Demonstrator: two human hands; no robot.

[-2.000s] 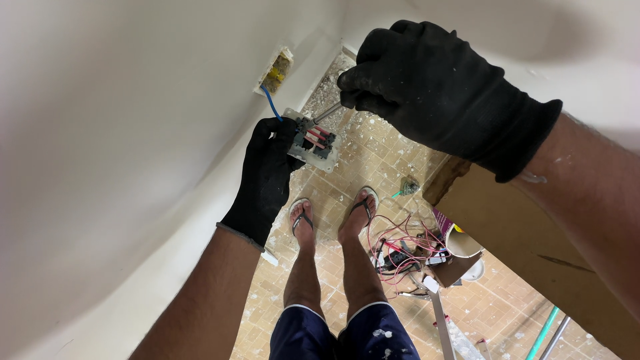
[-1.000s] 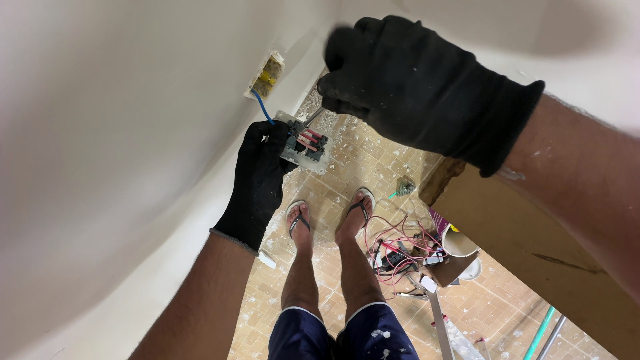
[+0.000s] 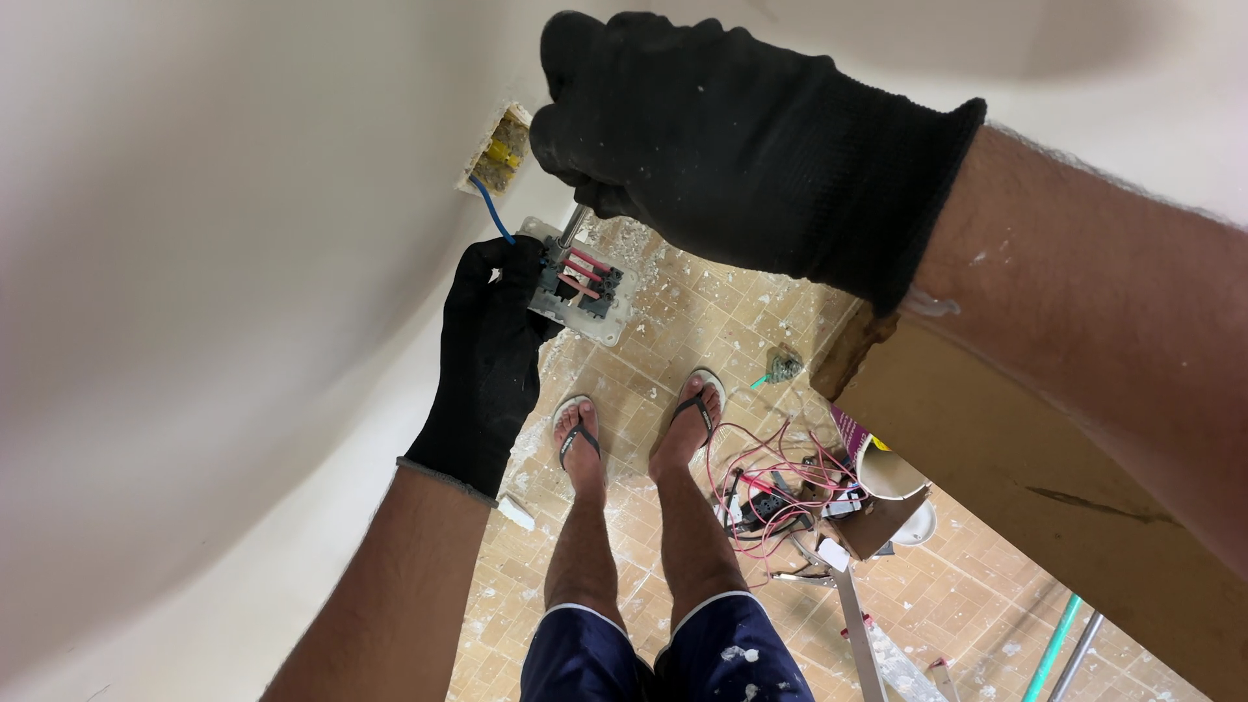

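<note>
My left hand (image 3: 487,361), in a black work glove, grips the left edge of a white electrical faceplate (image 3: 603,325) whose back faces up. Short red wires (image 3: 585,275) link the dark modules on it. A blue wire (image 3: 492,210) runs from the open wall box (image 3: 499,151) to the plate near my left fingertips. Above and to the right, my right hand (image 3: 721,146), also gloved, is closed on a tool, its handle hidden in the fist. The tool's metal shaft (image 3: 573,226) reaches down to the modules, looking like a screwdriver; its tip is hard to make out.
On the tiled floor (image 3: 624,409), my feet in flip-flops stand below the plate. Tangled red wire (image 3: 751,487), a cardboard box (image 3: 882,522) and tools lie at the right. A large brown board (image 3: 1024,487) slants across the lower right, near a green pole (image 3: 1053,648). The wall (image 3: 244,292) fills the left.
The faceplate and my left hand have shifted slightly. My right hand has turned about the tool, and its shaft stands steeper over the plate than two seconds ago.
</note>
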